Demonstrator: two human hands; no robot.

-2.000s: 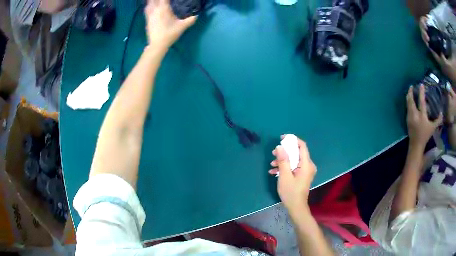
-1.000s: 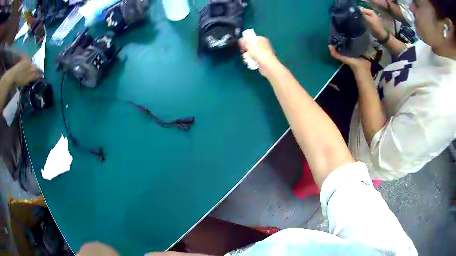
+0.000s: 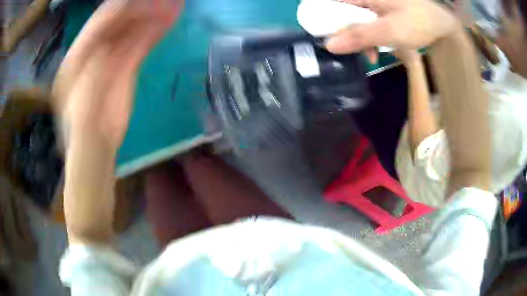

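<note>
A black security camera (image 3: 260, 87) is in front of me at the table's near edge, blurred by motion. It shows pale stripes of lights and a white label sticker (image 3: 306, 59). My right hand (image 3: 404, 26) is at its upper right with a white wiping cloth (image 3: 332, 17) in the fingers. The thumb lies at the camera's top edge; the rest of the grip is hidden. My left hand (image 3: 118, 58) is raised at the upper left, apart from the camera. It is strongly blurred, and its finger pose is unclear.
The green table (image 3: 167, 110) curves across the upper part. A red-pink stool (image 3: 375, 188) stands on the floor at the right of my lap. Another person's sleeve and arm (image 3: 425, 136) are close on the right. Blurred dark items lie at the far left.
A camera is now close to me at the near edge. My right hand has come back from the far side with the cloth. My left hand has risen from the bottom edge to the upper left.
</note>
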